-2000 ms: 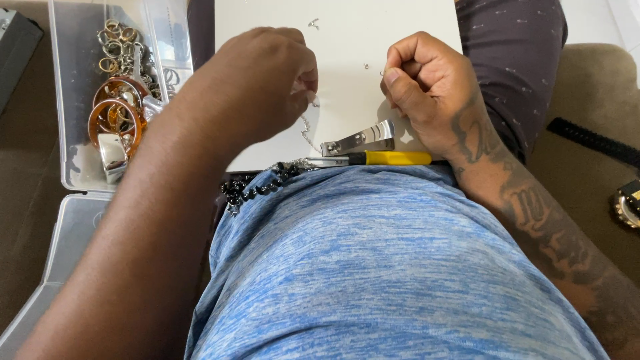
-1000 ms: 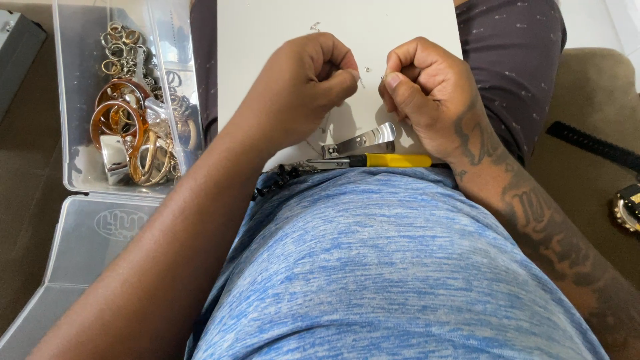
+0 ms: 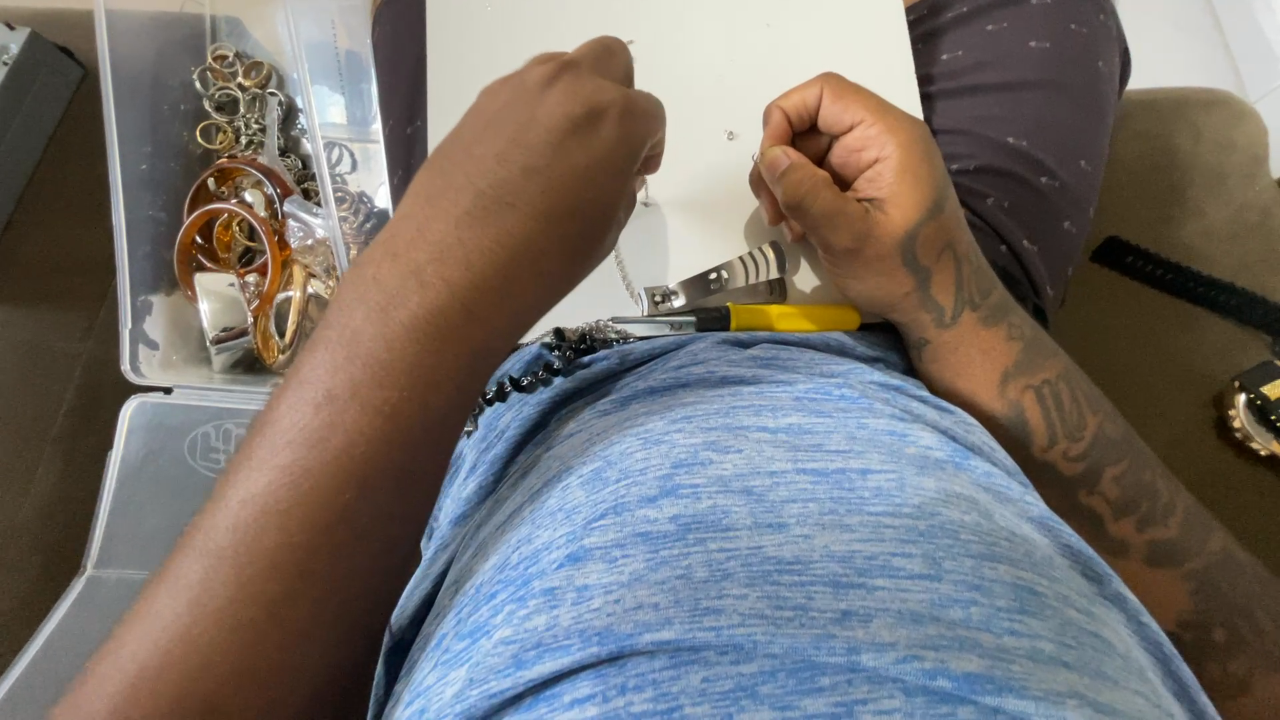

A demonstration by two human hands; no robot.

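Note:
My left hand (image 3: 575, 135) is over the white board (image 3: 690, 60), knuckles up and fingers curled. Its fingertips are mostly hidden, so whether they grip anything cannot be told. Just below them, a thin silver chain (image 3: 623, 270) runs down toward a metal nail clipper (image 3: 715, 280). My right hand (image 3: 840, 180) pinches a tiny metal ring (image 3: 757, 158) between thumb and index finger. Another small metal piece (image 3: 730, 134) lies on the board to its left. A yellow-handled screwdriver (image 3: 790, 318) lies below the clipper, against the blue shirt. Black beaded chain (image 3: 530, 378) lies at the shirt's left edge.
At the left stands a clear plastic box (image 3: 125, 250) of rings, amber-coloured bangles (image 3: 228, 255) and other jewellery, its lid (image 3: 150, 480) folded down toward me. A wristwatch (image 3: 1250, 415) and a black strap (image 3: 1190, 285) lie at the far right on the brown seat.
One second ago my left hand was close beside my right; it has moved away to the left and up the board. My right hand has stayed in about the same place.

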